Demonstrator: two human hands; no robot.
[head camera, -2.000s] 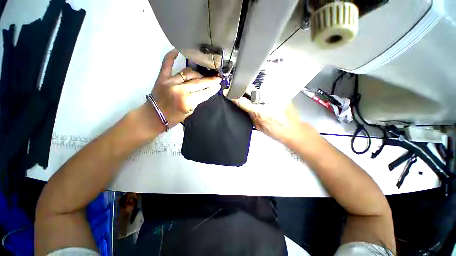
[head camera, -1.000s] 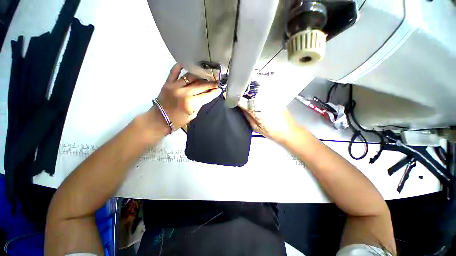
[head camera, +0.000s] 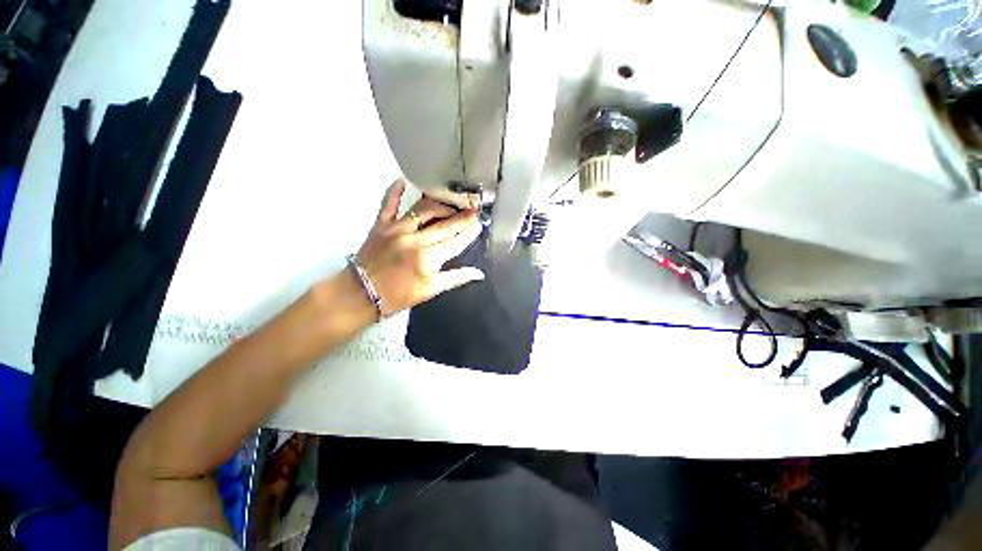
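The black fabric panel (head camera: 474, 323) lies flat under the machine head, its rounded end towards me. My left hand (head camera: 425, 253) lies at its upper left edge, fingertips close beside the presser foot (head camera: 484, 215). The thumb is spread apart over the panel; no clear grip shows. My right hand is out of the picture; only a blurred skin-coloured patch, perhaps my arm, shows at the lower right edge. The white sewing machine (head camera: 425, 97) hides the panel's far end.
Black fabric strips (head camera: 178, 226) lie at the table's left. Red and white snips (?) (head camera: 678, 262), a looped black cord (head camera: 756, 342) and short dark pieces (head camera: 861, 400) lie at the right. A blue crate (head camera: 38, 474) is below left. The cream knob (head camera: 603, 175) sticks out from the machine.
My right hand has left the panel and gone out of view. My left thumb has spread away from the fingers onto the panel. The camera view has shifted, showing more of the machine.
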